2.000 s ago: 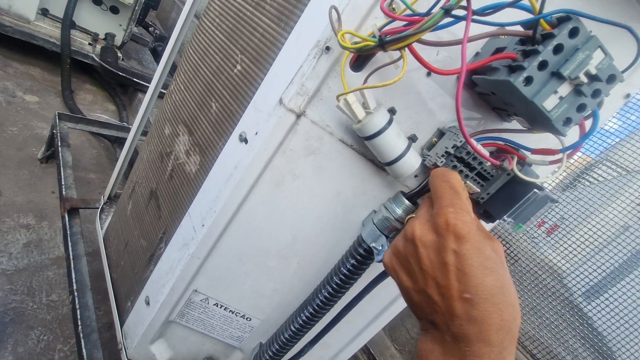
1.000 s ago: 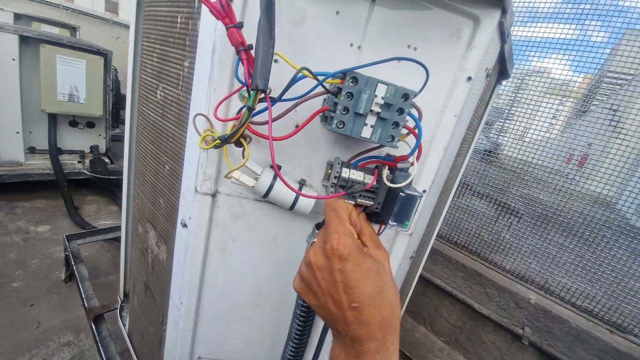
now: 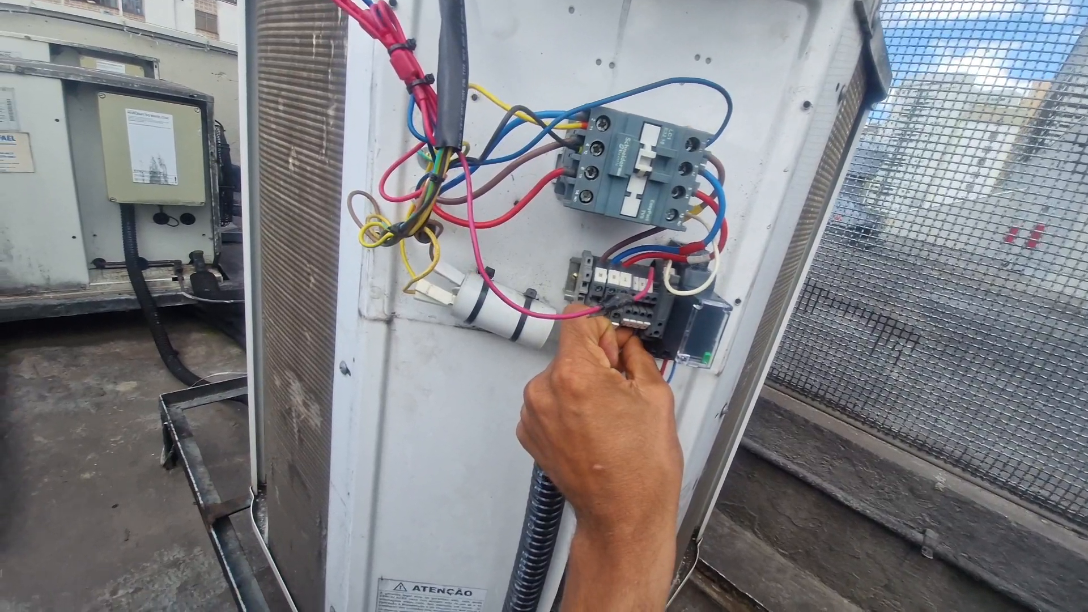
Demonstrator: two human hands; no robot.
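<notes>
My right hand (image 3: 602, 425) reaches up from below, its fingers pinched at the lower edge of a grey terminal block (image 3: 625, 280); a wire end between the fingertips cannot be made out. A pink wire (image 3: 484, 255) loops down to the block, just above the fingers. To the block's right is a dark module with a clear cover (image 3: 705, 331). Above it, a grey contactor (image 3: 633, 167) bears blue, red, brown and yellow wires. A white cylindrical capacitor (image 3: 503, 310) with black ties lies left of the fingers. My left hand is out of view.
The white metal panel (image 3: 442, 425) has a finned coil (image 3: 297, 297) along its left side. Black corrugated conduit (image 3: 538, 535) runs down beside my wrist. A bundle of red wires (image 3: 399, 51) hangs at the top. Wire mesh (image 3: 977, 255) stands right, a metal frame (image 3: 200, 476) lower left.
The view has turned and pulled back, showing more of the panel and the mesh. My right hand stays at the terminal block. The conduit's metal fitting, visible two seconds ago, is now hidden behind the hand.
</notes>
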